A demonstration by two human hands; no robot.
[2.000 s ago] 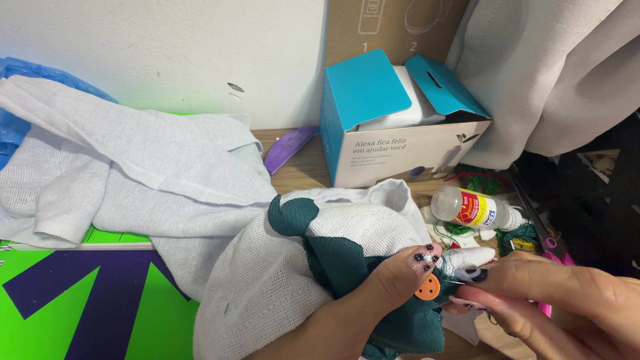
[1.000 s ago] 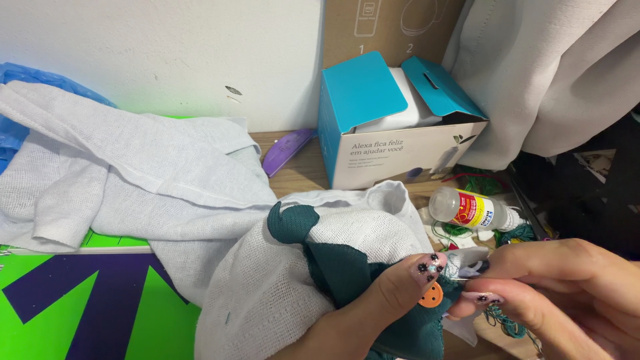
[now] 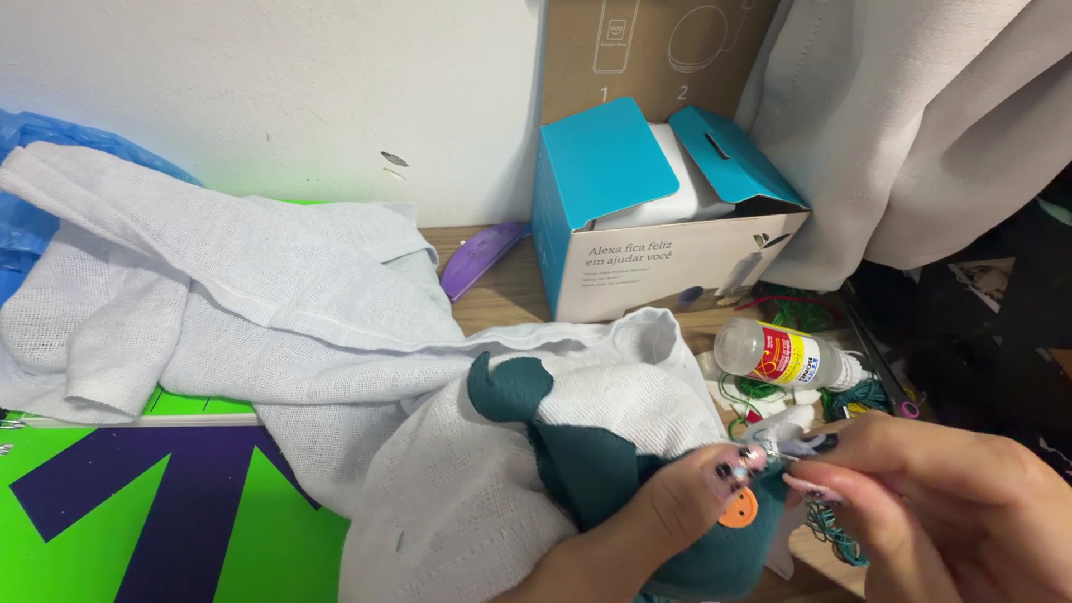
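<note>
White woven cloth (image 3: 469,469) bears dark teal fabric pieces (image 3: 586,469), one curled at its tip, and an orange button (image 3: 739,508) lies on the teal part. My left hand (image 3: 662,519) grips the cloth and teal fabric, its thumb on top beside the button; its other fingers are hidden beneath. At the fabric's edge, just right of that thumb, my right hand (image 3: 913,494) pinches a thin, shiny thing between thumb and forefinger, seemingly a needle. Some pale material sits right behind the fingertips.
An opened blue and white cardboard box (image 3: 687,260) stands at the back. A clear glue bottle (image 3: 775,352) lies among green thread (image 3: 854,398) and scissors (image 3: 888,368) on the right. A purple object (image 3: 481,258) is left of the box. A green notebook (image 3: 285,536) and blue plastic bag (image 3: 25,218) are at left.
My right hand has shifted a little at the fabric's edge, its fingers staying pinched. The left hand keeps its hold on the cloth beside the button.
</note>
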